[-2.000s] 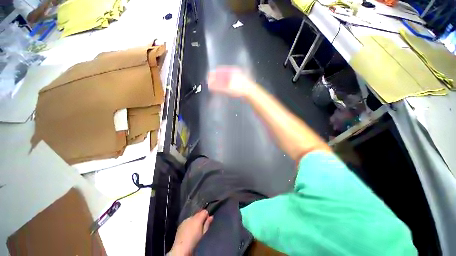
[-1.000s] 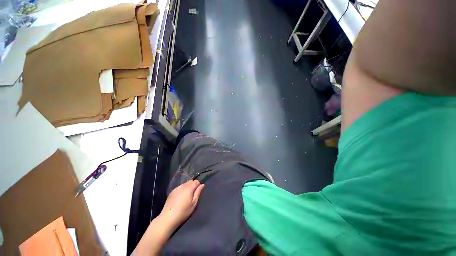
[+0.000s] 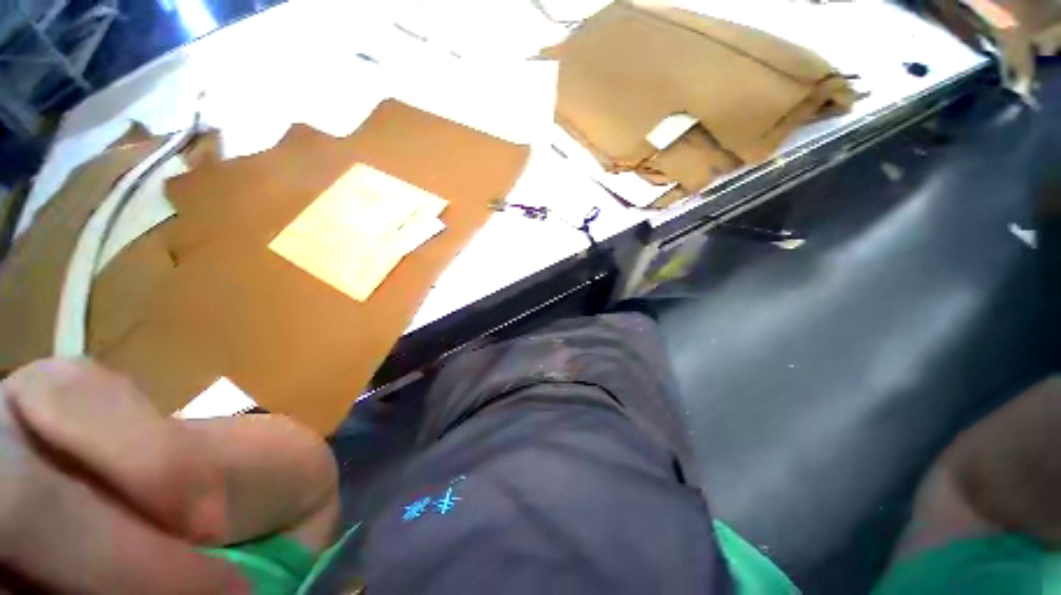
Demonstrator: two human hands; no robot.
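A brown garment panel (image 3: 349, 198) lies on the white table, with a pale yellow-orange square (image 3: 355, 233) on it and a white corner beside the square. Large blurred skin shapes fill the lower left, close to the camera; they look like my left hand (image 3: 105, 465) and bent arm. A pale curved strip (image 3: 87, 256) rises from the top of that hand; whether the fingers grip it is unclear. A blurred part of my right arm is at the lower right edge; my right hand is out of the picture. Small thread snips (image 3: 524, 210) with a dark cord lie near the table edge.
A stack of brown panels (image 3: 698, 70) with a white piece (image 3: 671, 130) lies further right on the table. More brown fabric (image 3: 41, 273) lies at the far left. The dark floor (image 3: 814, 349) is beyond the table edge. My dark apron (image 3: 547, 488) covers my lap.
The view has swung left over the table, bringing the whole yellow square into sight. My left hand has left my lap and appears close up at lower left. The right arm shows lower.
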